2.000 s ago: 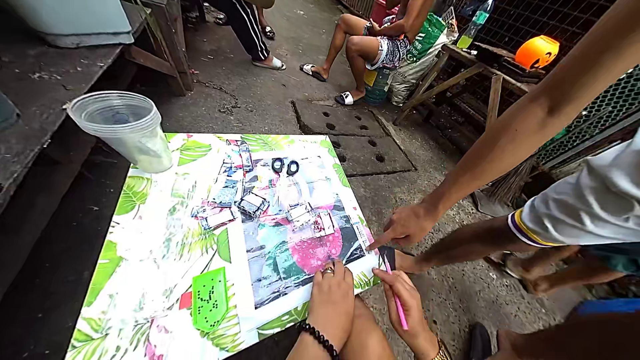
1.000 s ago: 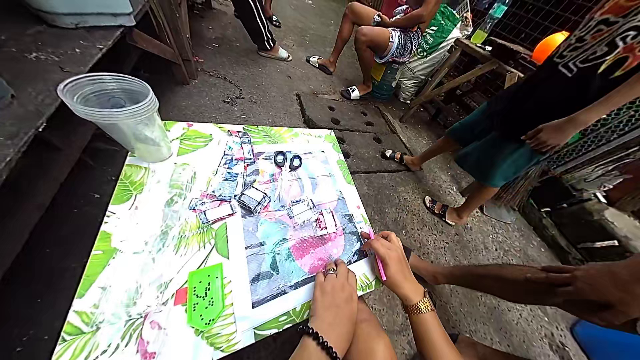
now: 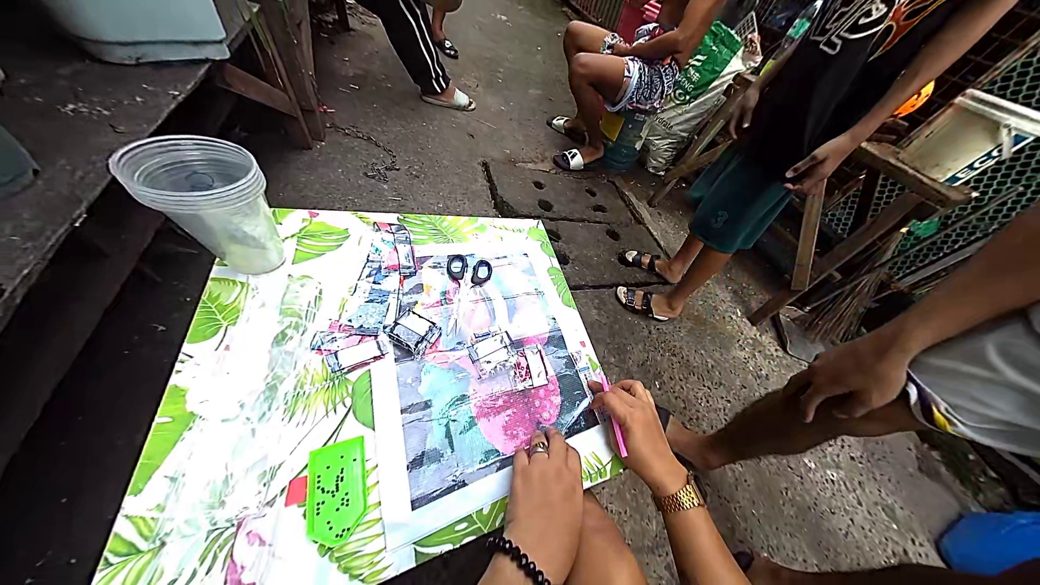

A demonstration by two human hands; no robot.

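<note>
My left hand [image 3: 546, 496] rests on the lower edge of a printed picture sheet [image 3: 455, 431], its fingertips on the sheet's pink part. In my right hand [image 3: 638, 426] is a pink pen-like stick [image 3: 615, 418], held at the sheet's right edge. Several small clear plastic packets [image 3: 413, 331] lie on the sheet and just left of it. Black-handled scissors [image 3: 469, 272] lie near the sheet's top. A green plastic tray [image 3: 335, 490] with small dark pieces sits left of the sheet. All rest on a leaf-patterned board [image 3: 325, 398].
Nested clear plastic cups [image 3: 203, 203] stand at the board's far left corner, beside a dark wooden ledge [image 3: 97, 122]. A standing person [image 3: 812, 106] and another person's arm [image 3: 959, 301] are to the right. Behind are a seated person [image 3: 626, 73] and a perforated drain cover [image 3: 569, 219].
Two seconds ago another person's hand pointed at the sheet's right edge; it has since withdrawn to the right. My right hand has moved up onto that edge with the pink stick. A standing person has appeared.
</note>
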